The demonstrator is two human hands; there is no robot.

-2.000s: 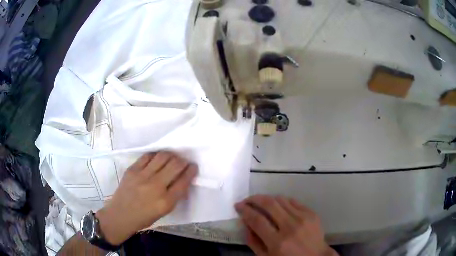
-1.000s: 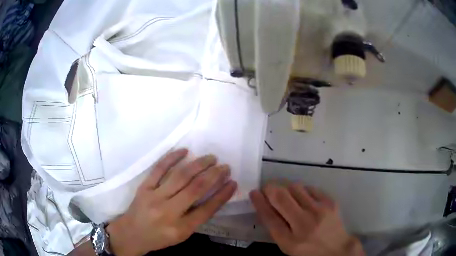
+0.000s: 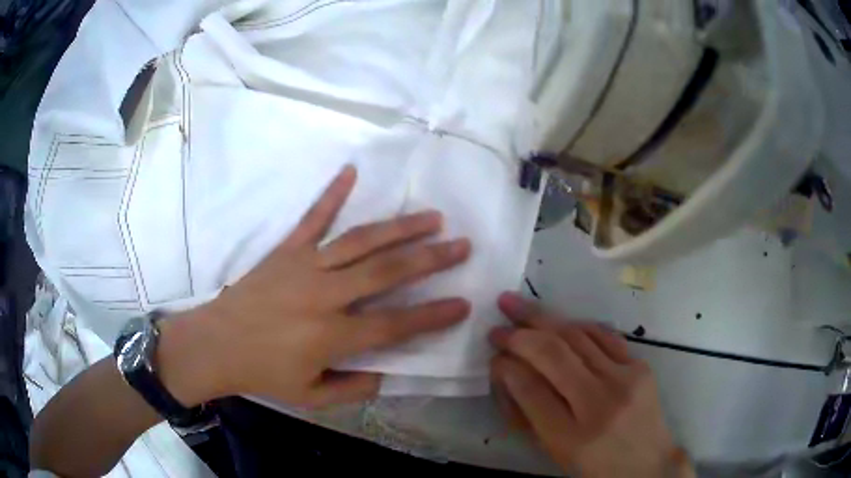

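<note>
A large white garment panel [image 3: 252, 168] with dark double stitch lines covers the left of the machine bed. Its right edge runs up under the head of the sewing machine [image 3: 709, 168]; the needle area is partly hidden. My left hand [image 3: 327, 299], with a watch on the wrist, lies flat on the cloth with fingers spread. My right hand [image 3: 578, 383] is at the cloth's lower right edge, fingers curled and thumb and forefinger close to the edge. Whether they pinch the cloth cannot be told. A pointed pocket flap outline [image 3: 131, 219] shows at the left.
The cream machine bed [image 3: 728, 308] has a dark seam line and small dark marks. More white cloth [image 3: 61, 350] hangs below left. A dark metal part [image 3: 833, 411] stands at the right edge. Dark areas lie beyond the cloth at the left.
The view has moved closer and the machine head looks larger and further right. My left hand has spread flat over the cloth. The lower cloth edge has moved up, and my right hand stays beside the edge.
</note>
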